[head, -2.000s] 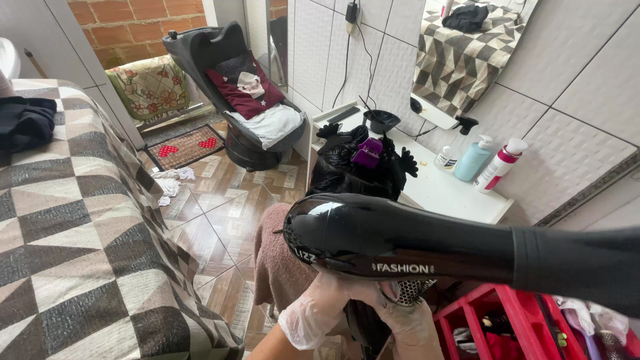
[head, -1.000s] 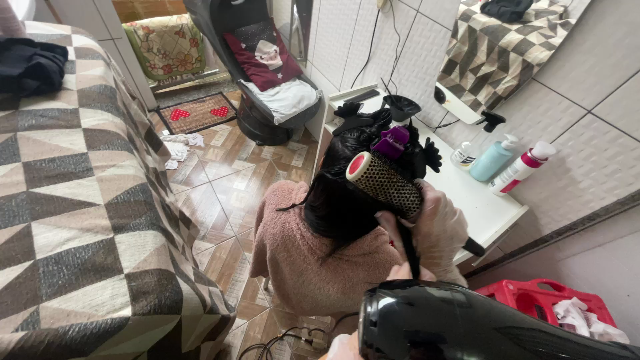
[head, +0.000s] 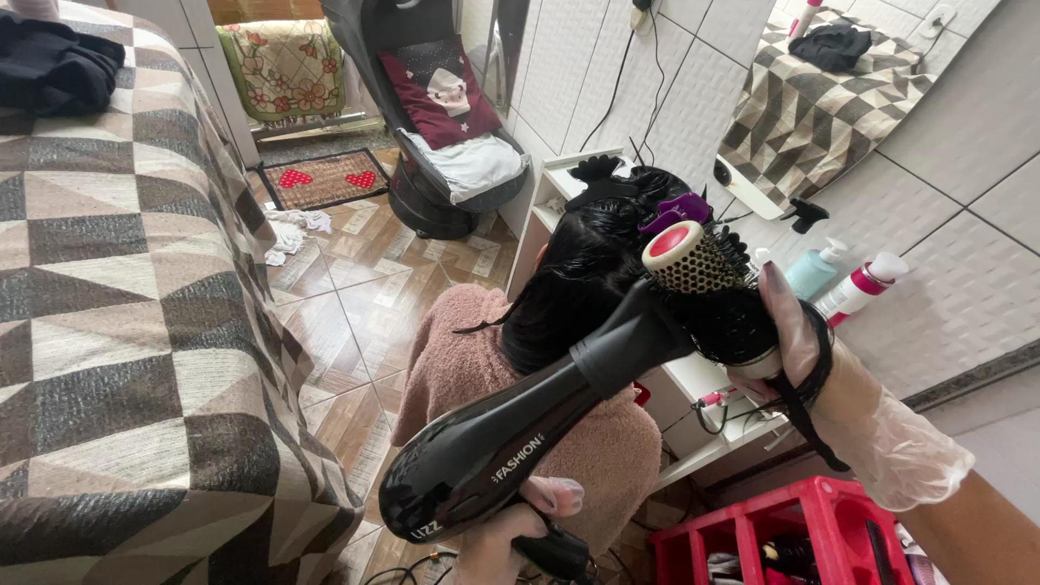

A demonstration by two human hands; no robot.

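A person with dark, damp hair (head: 569,268) sits with a pink towel (head: 463,341) over the shoulders. My right hand (head: 800,349), in a clear plastic glove, grips a round hairbrush (head: 699,258) with a strand of the hair wound on it. Below, my gloved left hand (head: 512,528) is closed around the handle of a black hair dryer (head: 496,439). The dryer's nozzle points up and right, close against the brush and the wound hair. A purple hair clip (head: 678,213) and black clips (head: 601,183) hold hair on top of the head.
A white shelf (head: 691,390) holds bottles (head: 861,288) beneath a wall mirror (head: 829,122). The red cart (head: 747,520) stands low at the right. Left is a covered bed or sofa (head: 106,325); behind are a black salon chair (head: 455,162) and a doormat (head: 325,179). Cables (head: 414,565) lie below.
The dryer has swung from the right side to the lower left, and its nozzle has come up to the brush. Hair now wraps the brush, which showed bare bristles one second ago.
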